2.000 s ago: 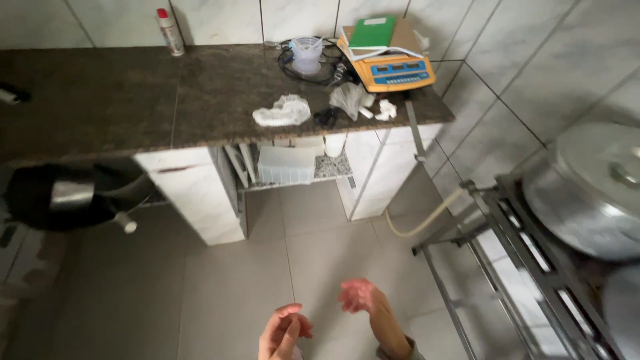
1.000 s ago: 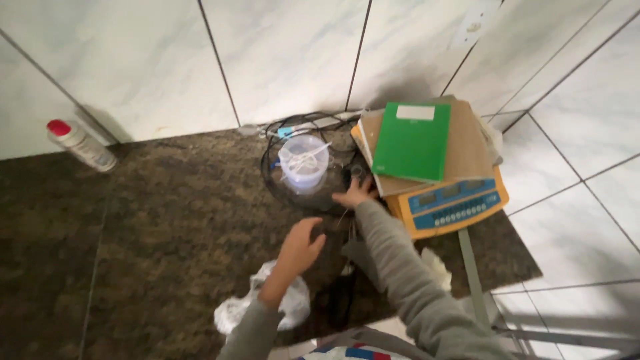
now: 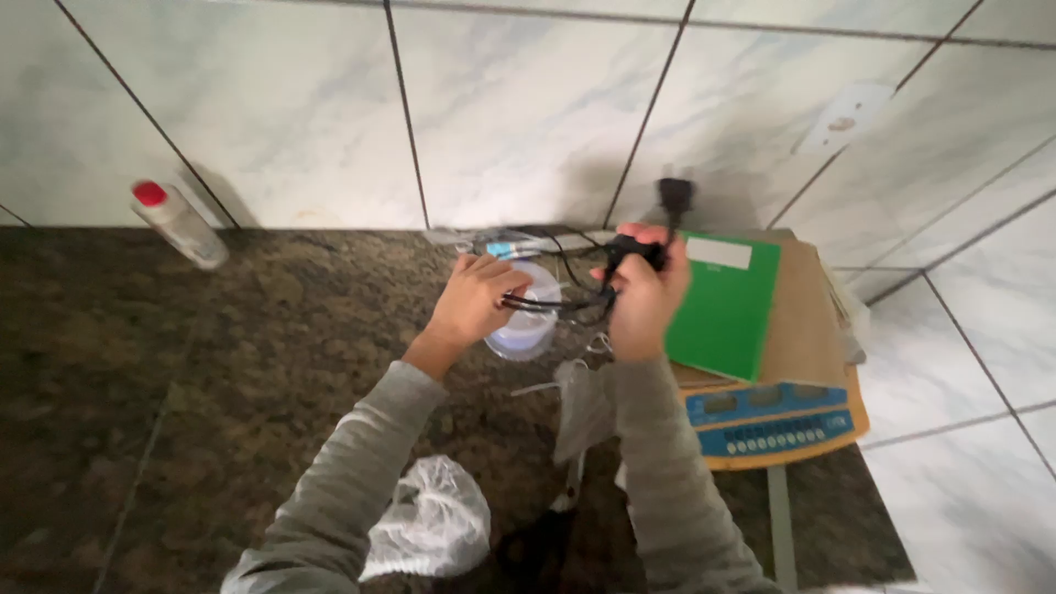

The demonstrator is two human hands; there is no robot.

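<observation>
My left hand (image 3: pixel 478 307) is closed on a loop of black power cable (image 3: pixel 549 305), just over the left side of a clear plastic tub (image 3: pixel 521 334). In my right hand (image 3: pixel 645 293) is a bunched part of the same cable, and its black plug (image 3: pixel 676 195) sticks up above the fingers. The cable spans between both hands, over the tub. Behind the tub lie thinner cords and a small item with a light-blue end (image 3: pixel 501 250). The right hand is beside a green notebook (image 3: pixel 726 305).
The notebook rests on brown card (image 3: pixel 796 318) atop a yellow and blue digital scale (image 3: pixel 775 421). A red-capped bottle (image 3: pixel 181 223) stands at left on the dark granite counter (image 3: pixel 272 355). White netting-like material (image 3: pixel 433 520) and a crumpled plastic bag (image 3: pixel 584 408) lie nearer. A wall socket (image 3: pixel 843 120) is at upper right.
The view has moved in close to the counter. One second ago my right hand reached beside the tub; now both hands hold black cable lifted off the counter.
</observation>
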